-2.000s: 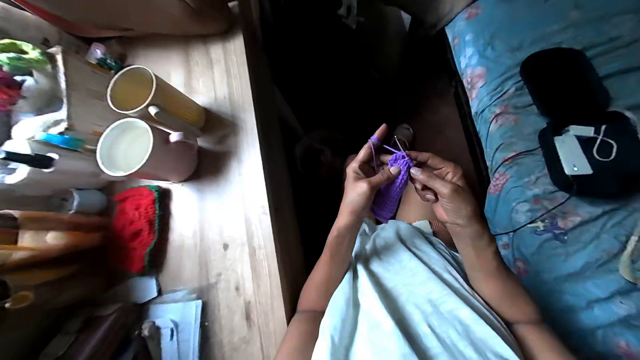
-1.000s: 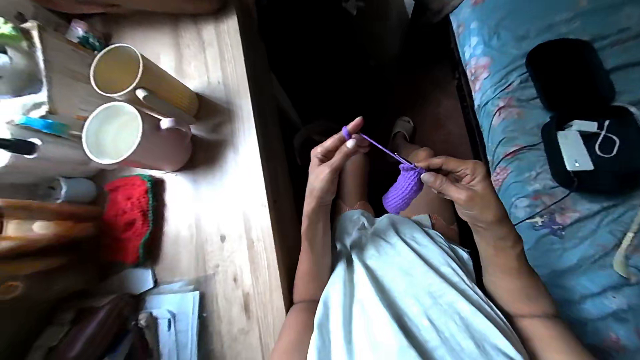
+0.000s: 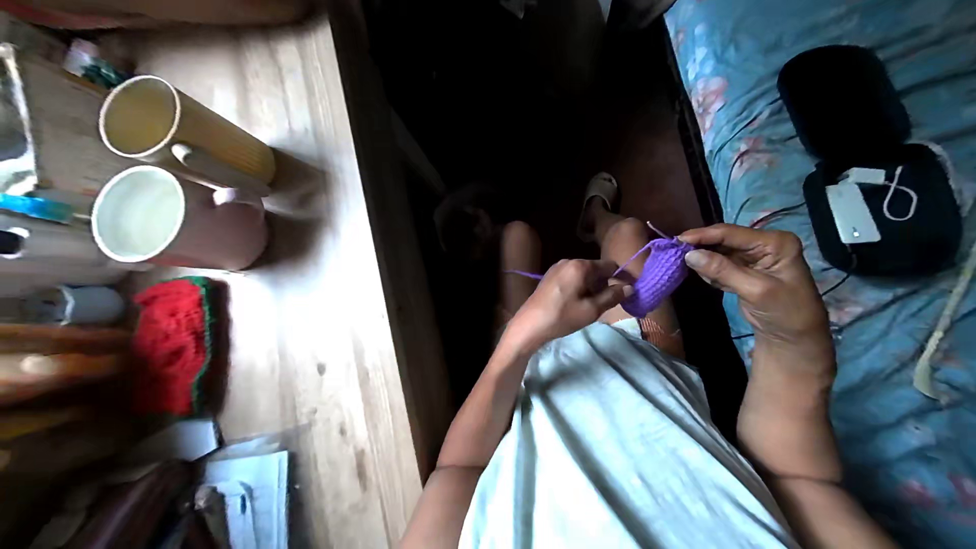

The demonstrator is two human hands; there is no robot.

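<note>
A small purple piece of crocheted or knitted yarn work (image 3: 657,276) hangs between my hands above my lap. My right hand (image 3: 751,267) pinches its upper right edge between thumb and fingers. My left hand (image 3: 581,296) is closed at its lower left side, with the fingertips against the fabric. A strand of purple yarn (image 3: 523,274) shows to the left of my left hand, and another short length rises from the top of the work. No hook or needle can be made out clearly.
To the left, a wooden table (image 3: 328,335) bears a yellow mug (image 3: 229,141), a pink mug (image 3: 221,232), a red knitted piece with green edging (image 3: 171,347) and papers (image 3: 263,496). At right, an open black case (image 3: 915,244) with a white device (image 3: 854,213) lies on a blue floral bedspread (image 3: 900,335).
My left hand, which held a taut strand away from the work one second ago, has come in against the purple piece. My right hand still pinches its edge.
</note>
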